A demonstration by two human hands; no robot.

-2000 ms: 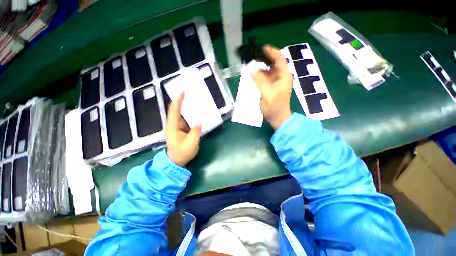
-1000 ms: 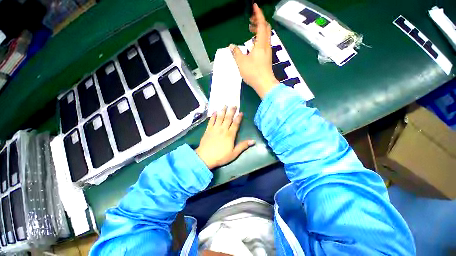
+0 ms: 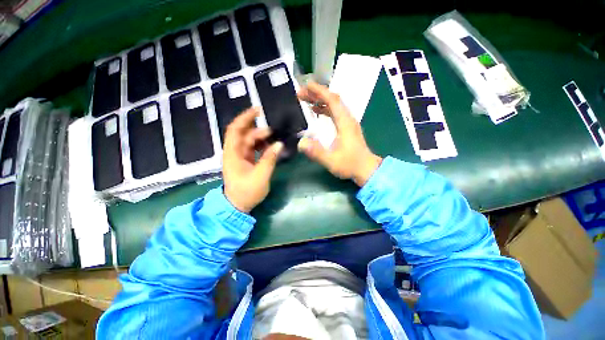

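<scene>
A black phone case (image 3: 277, 96) with a pale camera opening lies at the near right corner of the white tray (image 3: 217, 161). My left hand (image 3: 249, 159) has fingers and thumb at its lower left edge. My right hand (image 3: 339, 136) has fingertips at its right edge and thumb near its lower end. The dark lower end between my thumbs is blurred; whether a separate black piece is there, or whether the case is lifted, I cannot tell. A sticker sheet (image 3: 432, 147) with several black notched pieces lies right of my right hand. A blank white sheet (image 3: 358, 83) lies partly behind that hand.
A pale metal post (image 3: 326, 33) rises behind the tray. Bagged sticker sheets (image 3: 458, 43) lie far right of it, with a narrow sticker strip (image 3: 584, 109) beyond. Stacked trays in clear plastic (image 3: 43, 192) and white paper (image 3: 89, 226) are at left. A cardboard carton (image 3: 554, 259) is below right.
The white piece my left hand held over the tray is gone from it. Both hands have come together at the near right case. The blank sheet has shifted and tilted, its top now further right.
</scene>
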